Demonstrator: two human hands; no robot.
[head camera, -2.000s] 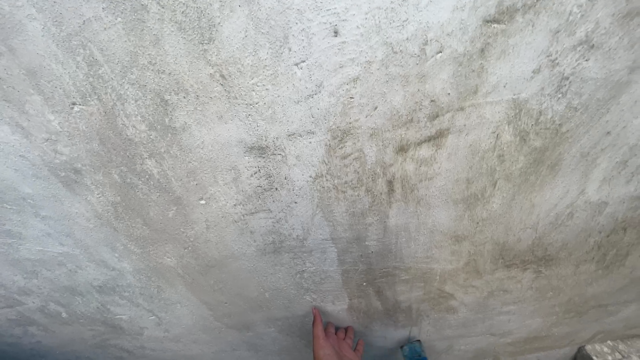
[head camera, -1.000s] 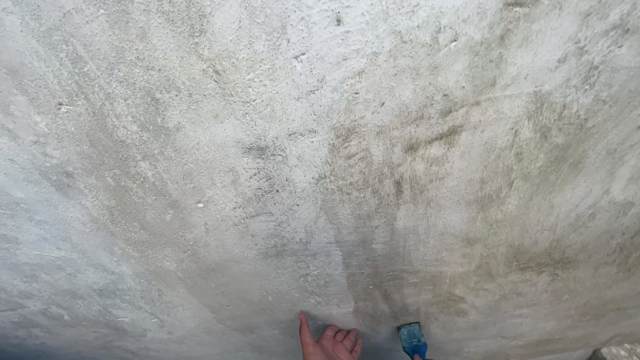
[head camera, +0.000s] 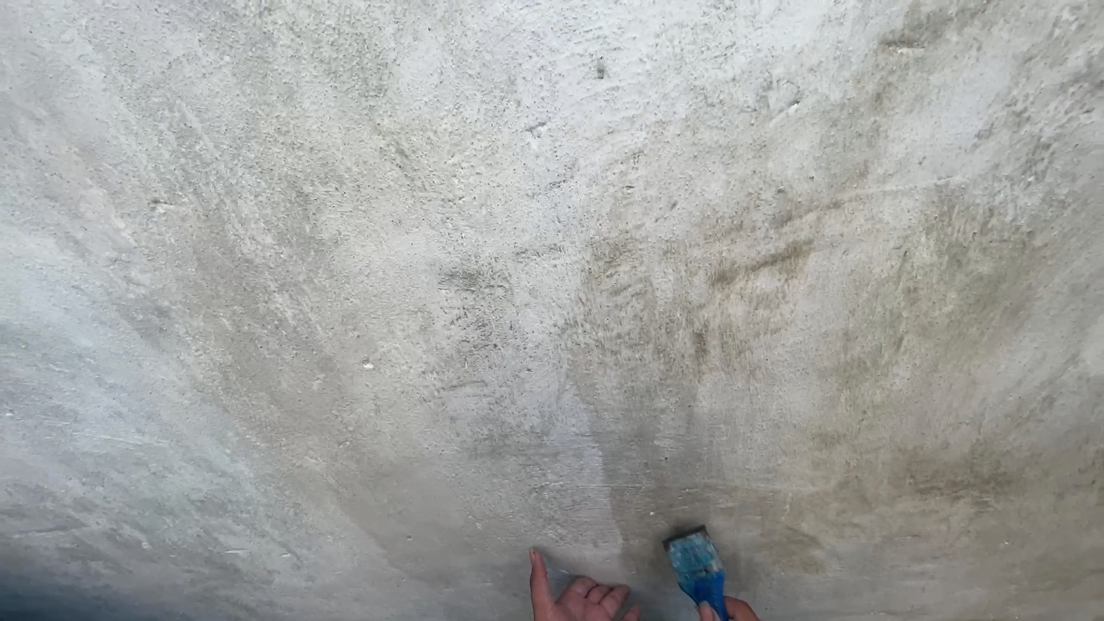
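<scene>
A rough, stained plaster wall (head camera: 483, 362) fills the head view. At the bottom centre, my left hand (head camera: 582, 599) is near the wall's surface, one finger pointing up and the others partly curled, with no object seen in it. To its right, my right hand (head camera: 731, 609) grips the blue handle of a small tool, perhaps a scraper or brush (head camera: 693, 556), whose head is worn blue with a dark edge. That edge is at the wall, beside a darker, damp-looking patch. Most of both hands is cut off by the lower frame edge.
Brown and grey stains, small pits and shallow ridges mark the wall. A darker, bluish shadowed area (head camera: 43, 604) lies in the lower left corner.
The blue tool has risen into view at the bottom right of centre, and fingers of my right hand now show on its handle. My left hand has stayed near the bottom centre.
</scene>
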